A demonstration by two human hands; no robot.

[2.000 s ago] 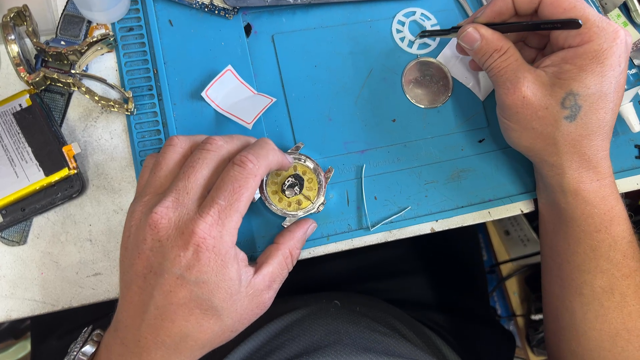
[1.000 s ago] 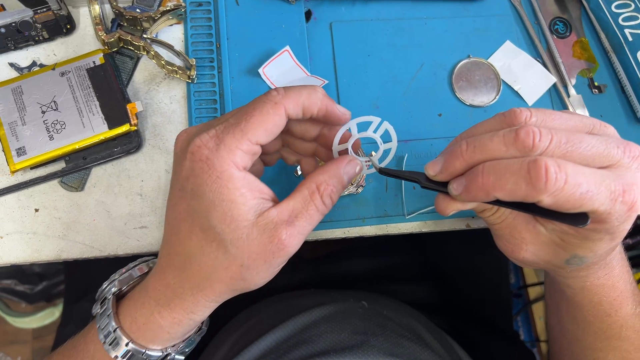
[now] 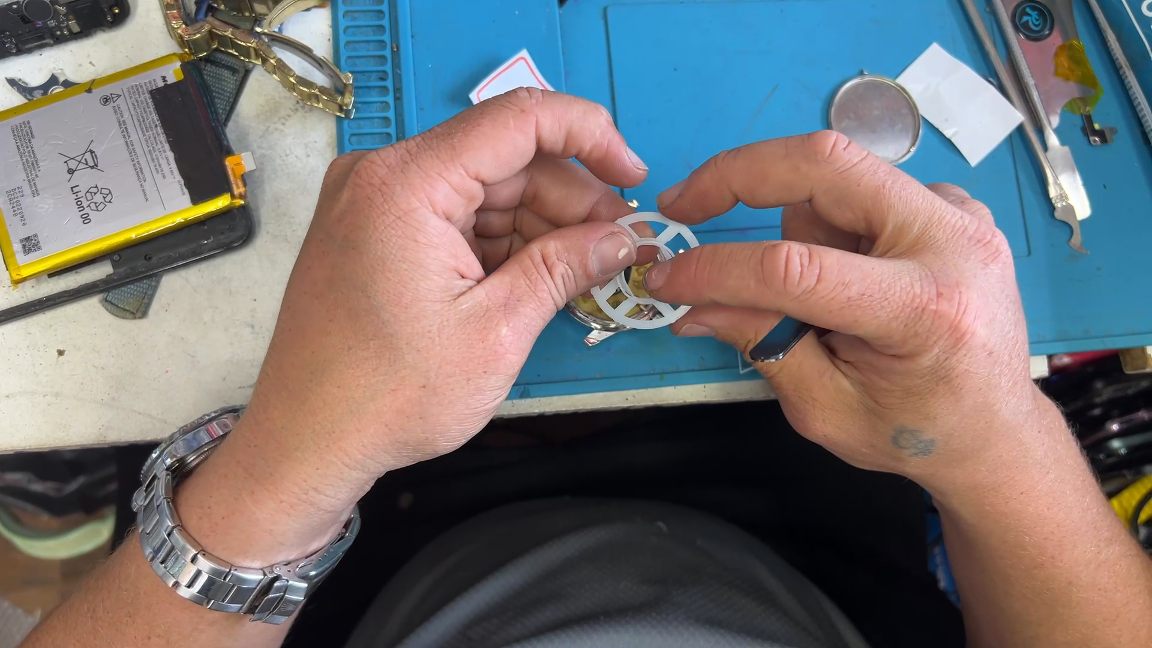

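Between both hands is a white spoked plastic ring (image 3: 655, 317), tilted above a watch case (image 3: 594, 315) with a yellowish face, which lies on the blue mat and is partly covered. My left hand (image 3: 432, 270) pinches the ring's upper left with the thumb; its other fingers curl behind. My right hand (image 3: 882, 270) touches the ring's right side with its fingertips. The dark tweezers (image 3: 779, 340) are tucked in the right palm, only a short end showing. A round metal watch case back (image 3: 874, 118) lies beyond the right hand.
A blue work mat (image 3: 702, 108) covers the bench. At right are white paper (image 3: 960, 103) and metal tools (image 3: 1026, 108). A red-edged label (image 3: 509, 76) lies behind the left hand. On the left are a battery (image 3: 108, 166) and a gold-coloured watch bracelet (image 3: 243, 54).
The white ring, held in the tweezers over the mat at first, is now at both hands' fingers above the watch. The tweezers have shifted into the right palm. The view has moved left.
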